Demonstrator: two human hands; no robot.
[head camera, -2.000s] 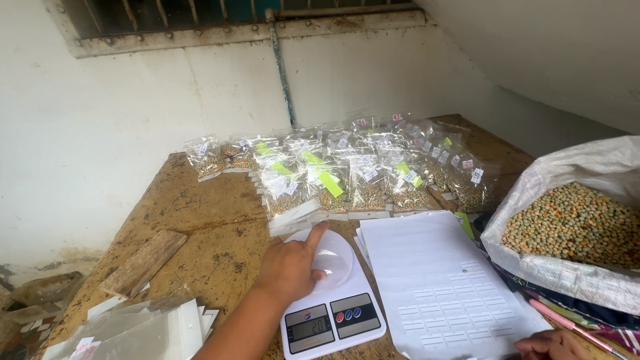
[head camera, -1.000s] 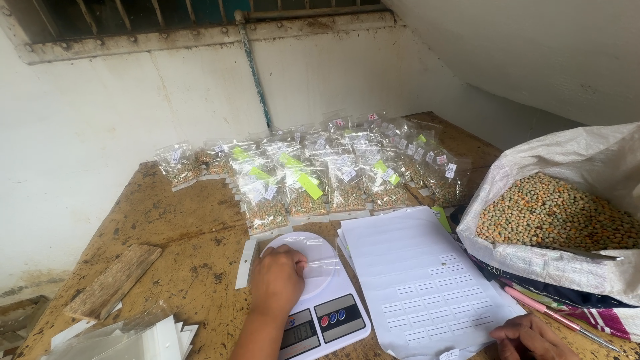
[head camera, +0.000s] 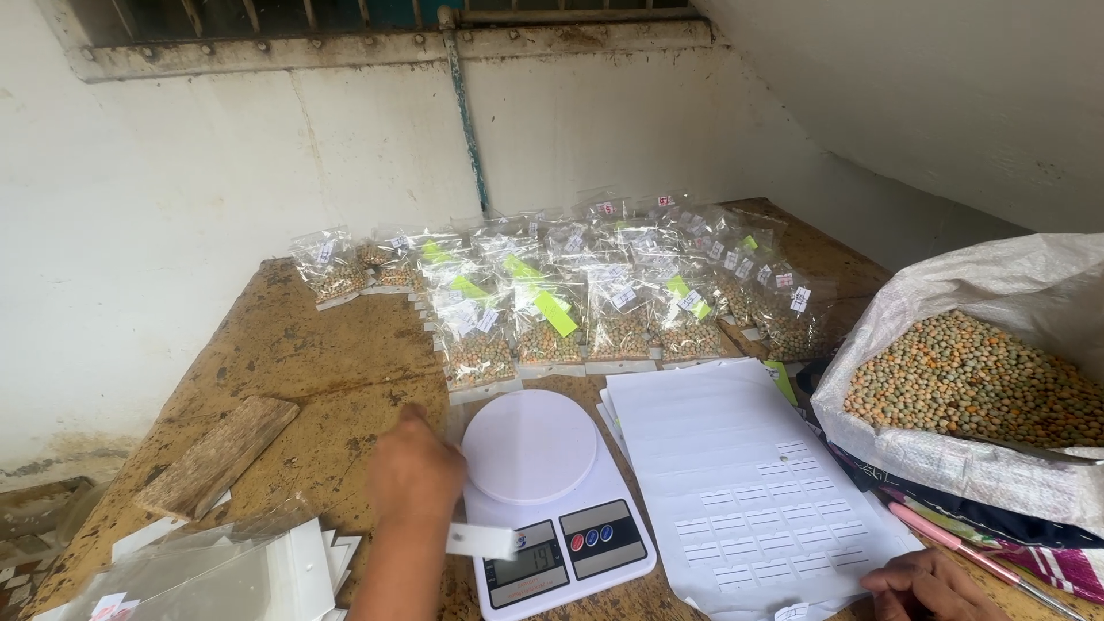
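My left hand (head camera: 416, 470) is at the left edge of a white digital kitchen scale (head camera: 565, 552), closed on a clear plastic bag whose white header strip (head camera: 481, 542) lies over the edge of the display. The round weighing plate (head camera: 530, 446) has nothing on it. My right hand (head camera: 931, 586) rests at the lower right corner of a sheet of small label stickers (head camera: 690, 448), fingers curled; a loose label (head camera: 792, 612) is close to its fingertips. Behind the scale stand rows of clear bags (head camera: 621, 332) filled with dried peas, several with bright green strips (head camera: 554, 312).
An open woven sack (head camera: 871, 448) of dried peas (head camera: 975, 379) stands at the right, beside a pink pen (head camera: 927, 526). Empty plastic bags (head camera: 216, 569) lie at the lower left near a wooden block (head camera: 216, 457). A wall borders the table (head camera: 328, 354) at the back.
My left hand has moved from over the weighing plate to the left of it, and a header strip now shows across the display's edge. My right hand remains by the label sheet.
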